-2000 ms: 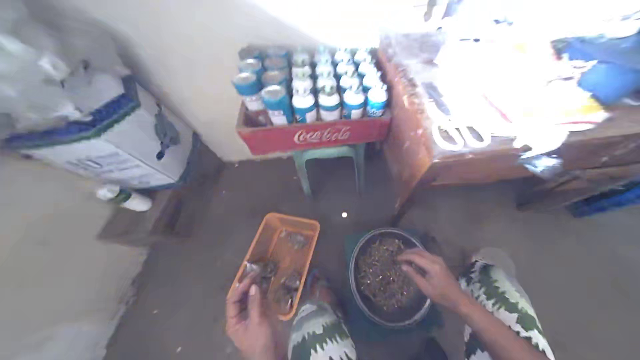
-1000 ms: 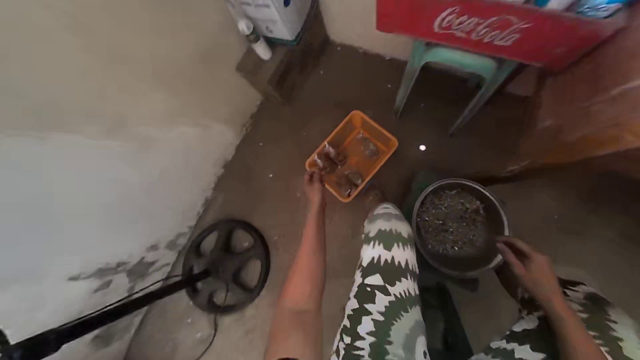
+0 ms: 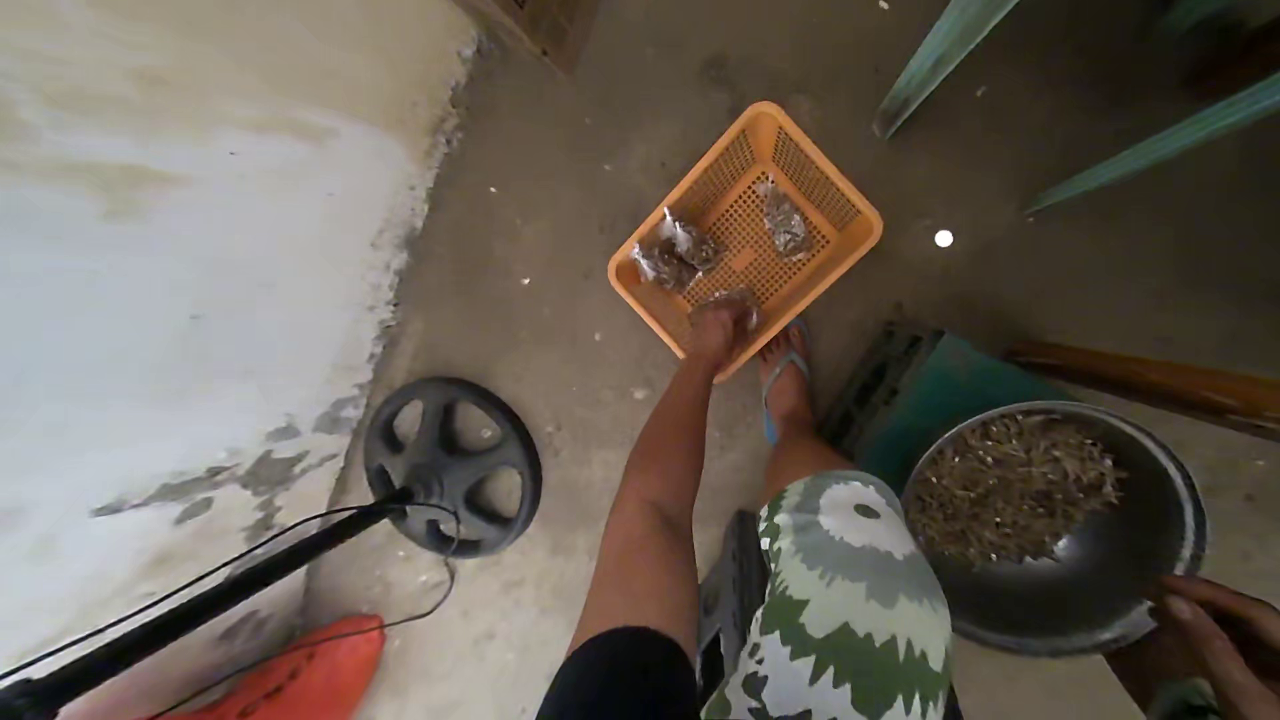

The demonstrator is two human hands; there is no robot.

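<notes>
My left hand (image 3: 718,328) reaches over the near corner of an orange plastic basket (image 3: 850,268) and touches a clear plastic bag (image 3: 738,300) with brown contents; its fingertips are partly hidden. Two similar bags (image 3: 678,252) lie together at the left of the basket, and another (image 3: 786,222) lies toward its right side. At the lower right, my right hand (image 3: 1205,630) grips the rim of a round metal basin (image 3: 1080,610). Small brown dried pieces, perhaps dried fish (image 3: 1015,490), are heaped toward the basin's upper left.
A black round fan base (image 3: 452,466) with its pole and cord stands at the left near the wall. A red object (image 3: 300,672) lies below it. Green stool legs (image 3: 950,60) are at the upper right. A green object (image 3: 950,400) is under the basin.
My left hand has moved from the basket's left corner to the bag at its near corner. The brown pieces now sit to one side of the basin. The view has shifted down and closer.
</notes>
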